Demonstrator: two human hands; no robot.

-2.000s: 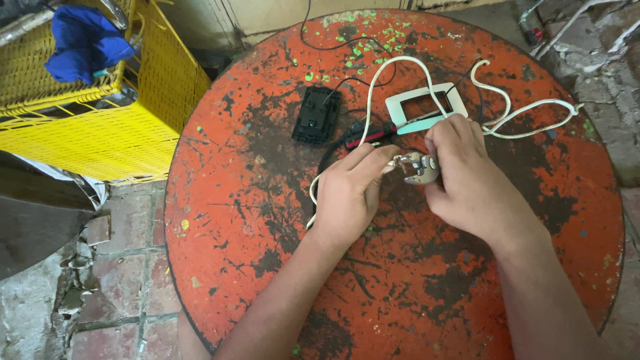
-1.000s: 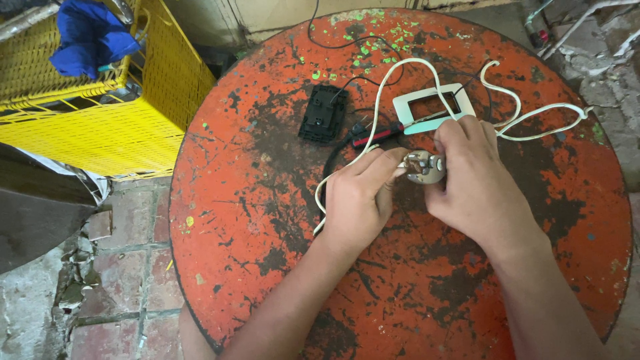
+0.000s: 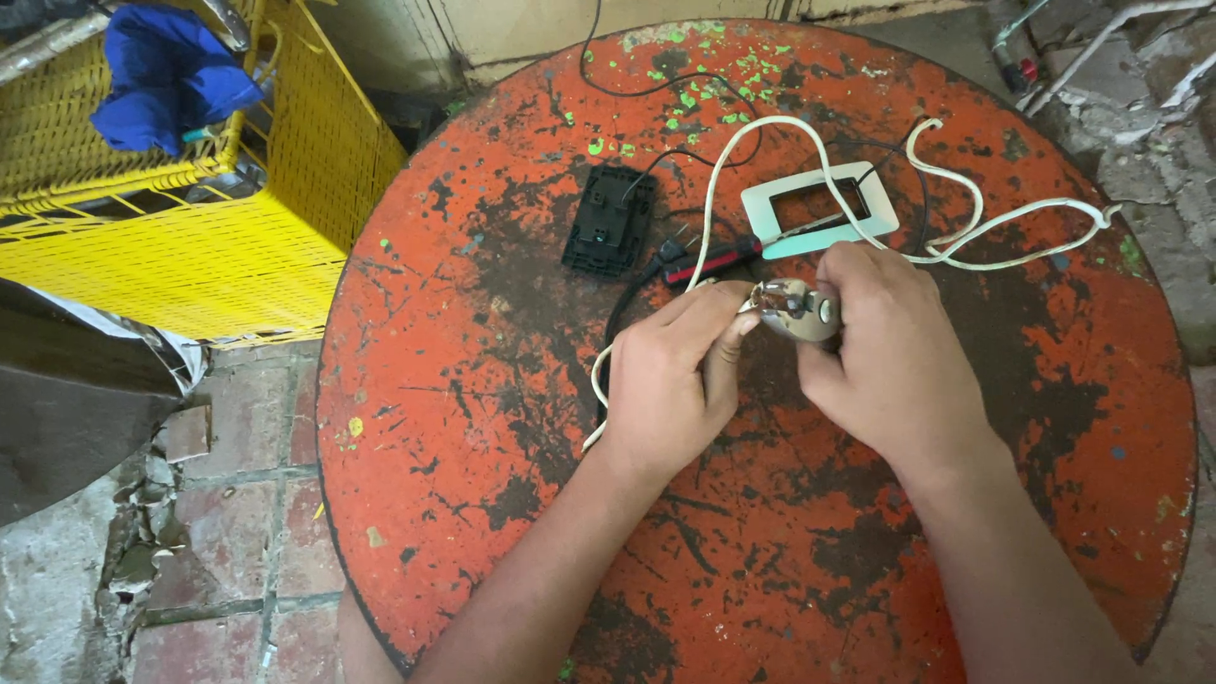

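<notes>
My left hand [image 3: 679,370] pinches the end of a white electrical cord [image 3: 727,157] between thumb and fingers. My right hand [image 3: 888,342] grips metal pliers [image 3: 801,310], whose handles are hidden in the palm. The jaws of the pliers are at the cord's end, right by my left fingertips; whether they bite on it cannot be told. Just beyond my hands lie a screwdriver with a red and black handle [image 3: 712,262] and a white rectangular frame plate [image 3: 760,204]. A black plastic socket module [image 3: 608,220] rests farther left, and a black plug [image 3: 673,250] lies beside the screwdriver handle.
The round red table [image 3: 456,380] has worn, dark patches and green flecks. A thin black wire [image 3: 655,93] runs over its far edge. Loops of the white cord spread to the right. At the left stands a yellow woven basket [image 3: 171,266] with a blue cloth [image 3: 171,76] on it.
</notes>
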